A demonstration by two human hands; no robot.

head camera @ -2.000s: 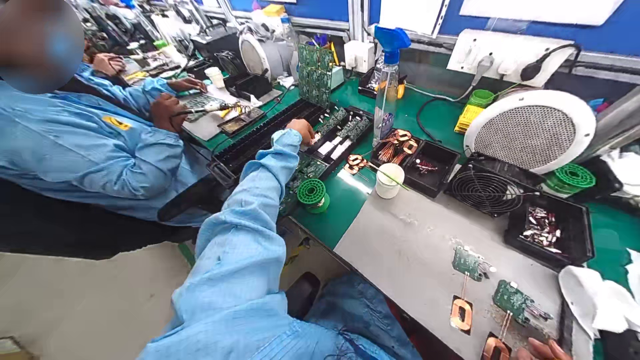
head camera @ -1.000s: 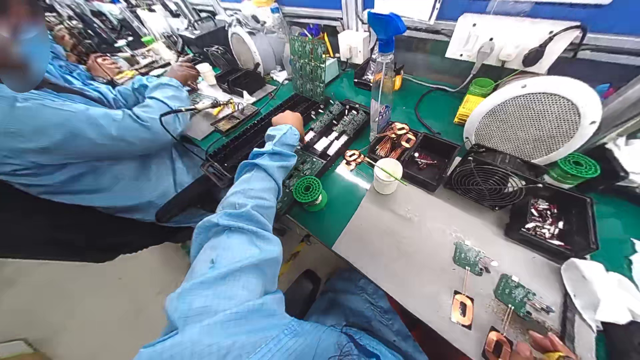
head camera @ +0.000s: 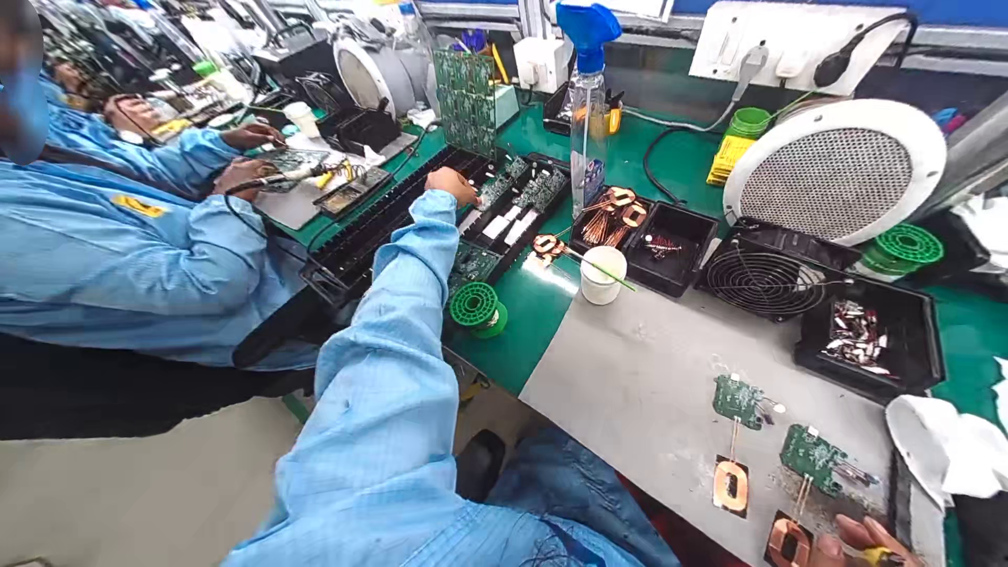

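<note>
My left hand (head camera: 452, 187) reaches over the black rack at the back, fingers curled down at a row of green circuit boards (head camera: 494, 189); what lies under the fingertips is hidden. My right hand (head camera: 862, 543) is at the bottom right corner, partly cut off, around a yellow-handled tool (head camera: 882, 556). Beside it a copper coil (head camera: 788, 540) is wired to a green circuit board (head camera: 813, 458) on the grey mat (head camera: 638, 370). A second board (head camera: 737, 400) with its copper coil (head camera: 731, 485) lies to the left of these.
A white cup (head camera: 602, 276) stands by black bins of copper coils (head camera: 610, 220) and small components (head camera: 663, 246). A green solder spool (head camera: 475, 305), spray bottle (head camera: 587, 118), fan (head camera: 764, 279) and component bin (head camera: 866, 339) are around. A co-worker in blue (head camera: 134, 260) sits at left.
My left hand stays over the rack, with only small shifts. At the bottom right, more of my right hand and the yellow-handled tool shows than two seconds ago.
</note>
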